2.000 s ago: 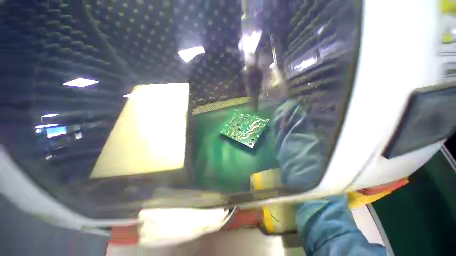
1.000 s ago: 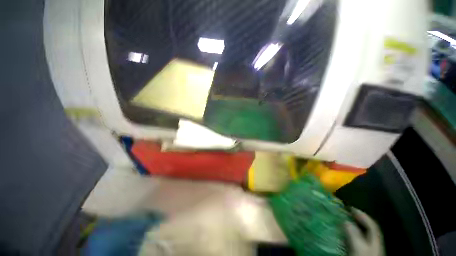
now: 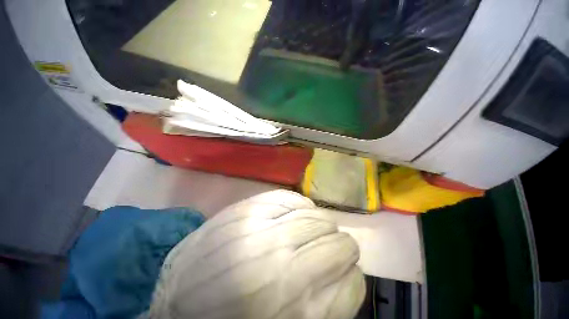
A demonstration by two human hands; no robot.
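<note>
My left hand, in an off-white glove, is large and close at the bottom centre. Its back faces me and its fingers lie together, curled away. Whether it holds anything is hidden. A blue sleeve covers the arm at the lower left. My right hand is not in view. No whole circuit board shows. The green mat is seen through the cabinet's dark window, beside a slanted cream panel.
A white folded bundle lies on the front ledge above a red padded strip. A yellow-edged cuff is right of it. A dark screen is at right, above a dark green conveyor. A white shelf is below.
The board seen on the mat earliest is gone from there. The green board and gloved hand at lower right a second ago are out of view. My left hand has come up into the centre.
</note>
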